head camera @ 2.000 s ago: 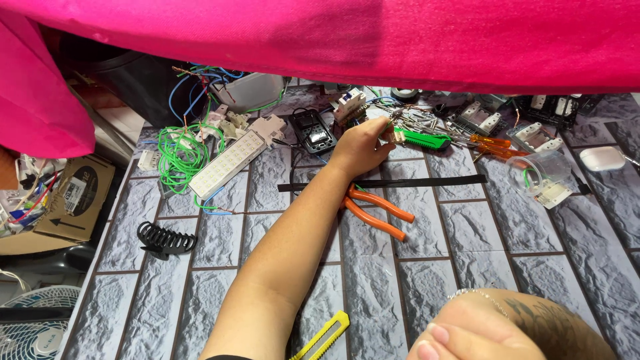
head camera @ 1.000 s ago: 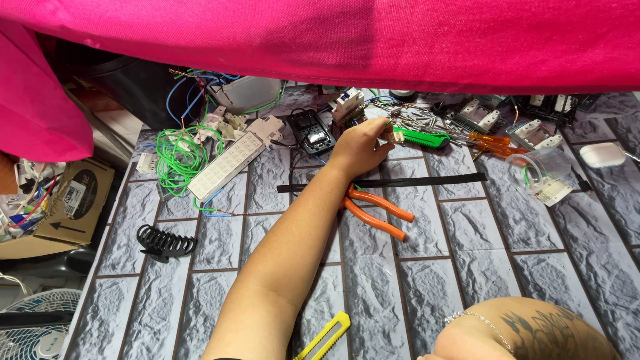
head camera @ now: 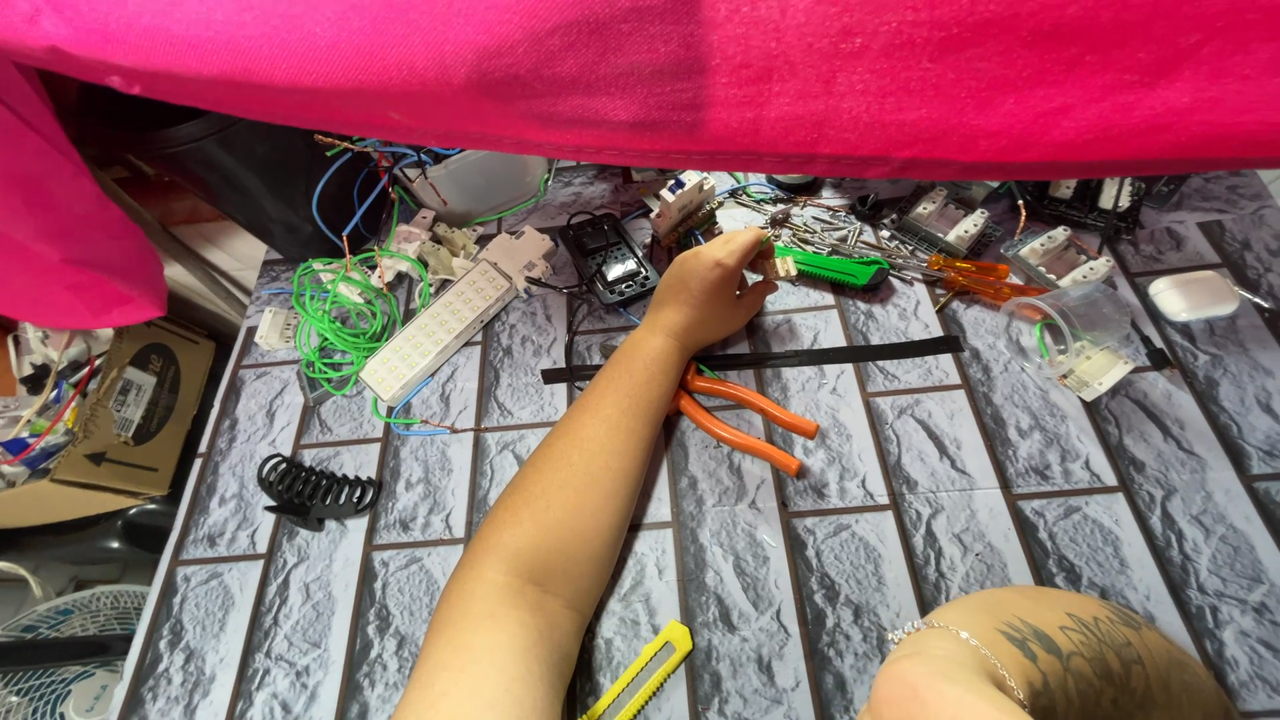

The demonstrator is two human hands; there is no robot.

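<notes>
My left hand (head camera: 712,285) is at the back middle, its fingertips against a small pale piece (head camera: 780,268) beside a green utility knife (head camera: 830,268). Whether the fingers grip that piece is not clear. Under my left wrist lie orange-handled pliers (head camera: 745,410), their jaws hidden, and a black strip (head camera: 850,354). Of my right hand (head camera: 905,690) only the part near the wrist shows at the bottom edge, below a silver bracelet; its fingers are out of frame. A yellow utility knife (head camera: 650,670) lies between the arms at the bottom.
Green wire (head camera: 345,320), an LED light panel (head camera: 437,333) and a black device (head camera: 610,258) lie at left and centre back. Behind are a breaker (head camera: 683,205), screws (head camera: 820,230), orange screwdrivers (head camera: 975,275) and a plastic cup (head camera: 1070,325). A black hair claw (head camera: 318,490) lies left; pink cloth (head camera: 640,80) hangs above.
My right hand, whose fingers showed at the bottom two seconds ago, has moved down, mostly out of view. My left hand has stayed nearly in place.
</notes>
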